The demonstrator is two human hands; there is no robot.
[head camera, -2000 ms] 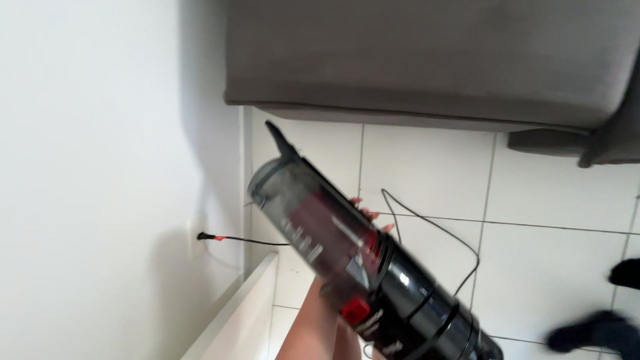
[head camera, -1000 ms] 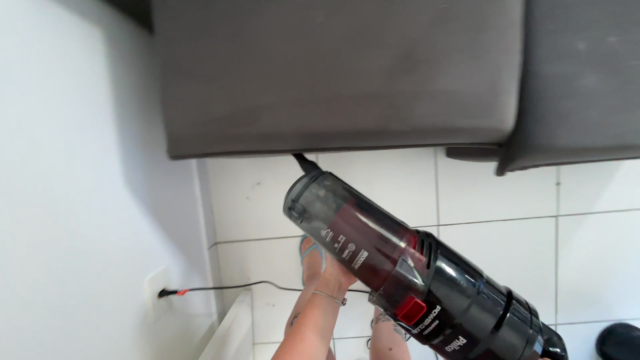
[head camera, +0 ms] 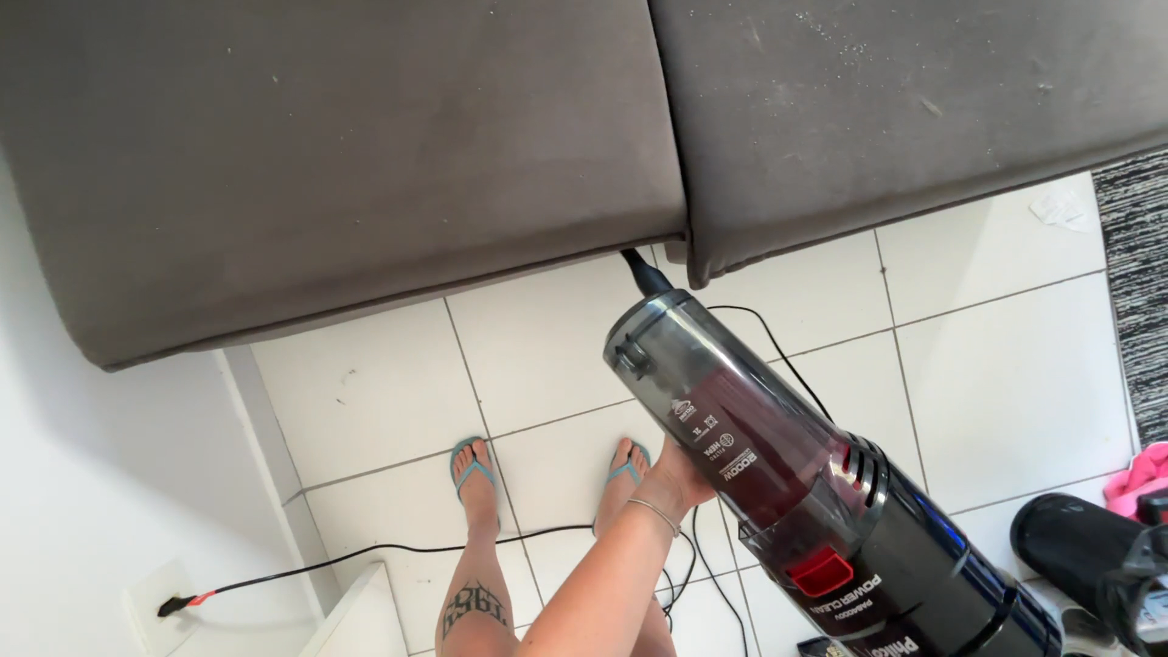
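Note:
My left hand (head camera: 684, 474) is wrapped under the clear dust container of a black and red Philco handheld vacuum cleaner (head camera: 776, 456); its fingers are mostly hidden behind the container. The vacuum slants from the lower right up to the sofa, and its narrow black nozzle (head camera: 646, 272) reaches the sofa's lower edge close to the gap between two sections, the tip hidden. The grey-brown upholstered sofa (head camera: 411, 164) fills the top, with pale crumbs on its right section (head camera: 867, 91). My right hand is not in view.
A black power cord (head camera: 392, 547) runs from a wall outlet (head camera: 164, 584) across the white tiled floor (head camera: 547, 365), past my feet in blue flip-flops (head camera: 474, 470). At right are a patterned rug (head camera: 1136, 301), a black cylindrical object (head camera: 1058, 547) and a pink item (head camera: 1145, 474).
The view has shifted right along the sofa, showing more of its right section. The vacuum's nozzle has moved right along the sofa's edge, to near the gap between sections.

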